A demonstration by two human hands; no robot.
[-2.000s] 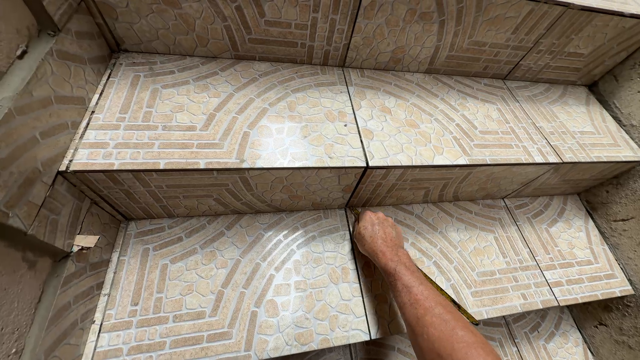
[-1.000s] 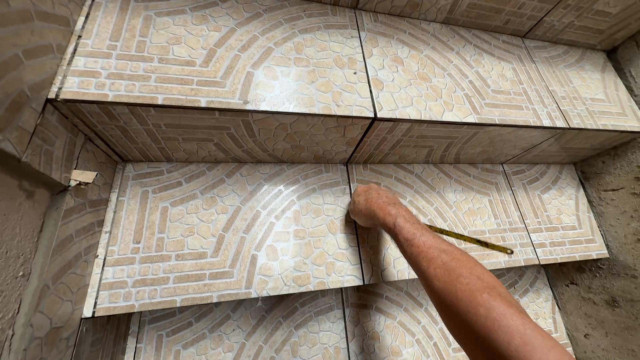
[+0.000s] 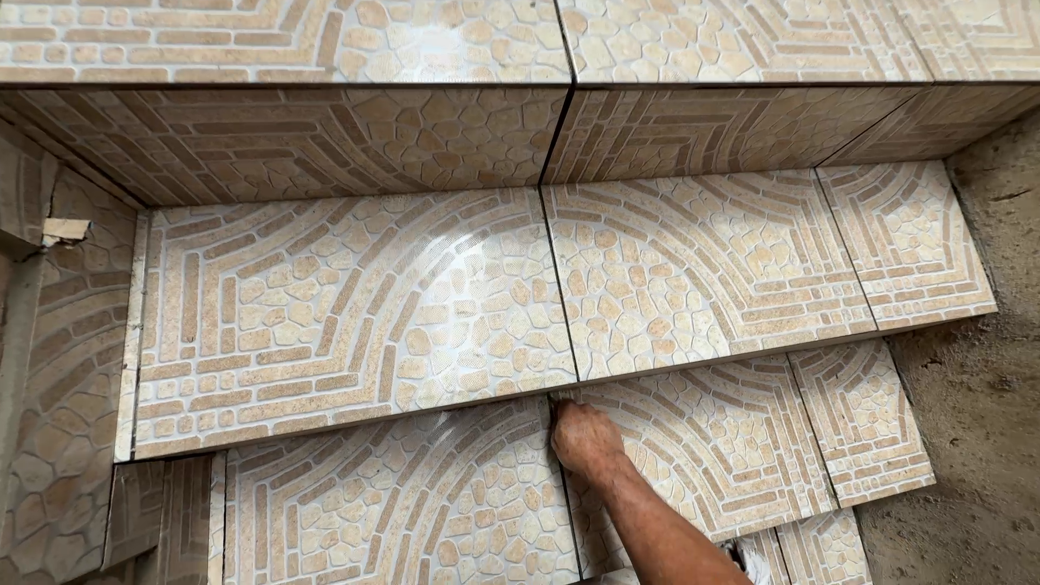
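Observation:
My right hand (image 3: 587, 439) is curled at the back of the lower tiled tread (image 3: 357, 504), just below the front edge of the middle tiled tread (image 3: 292, 325). Its fingers meet the dark joint between two tiles. A small thin tip shows at the fingers, but the closed hand hides most of what may be in it. Tan and cream tiles with a stone-and-brick pattern cover the treads and the riser (image 3: 455, 138). My left hand is out of view.
Rough bare wall (image 3: 967, 406) borders the steps on the right. At the left stands a tiled side wall (image 3: 69, 357) with a small light scrap (image 3: 67, 230) stuck on it. Something white (image 3: 751, 562) shows behind my forearm. Tile edges jut over the treads below.
My right hand has moved down along the joint, from the middle tread to the tread below. The thin yellow strip near my forearm earlier is no longer visible. The view has shifted closer.

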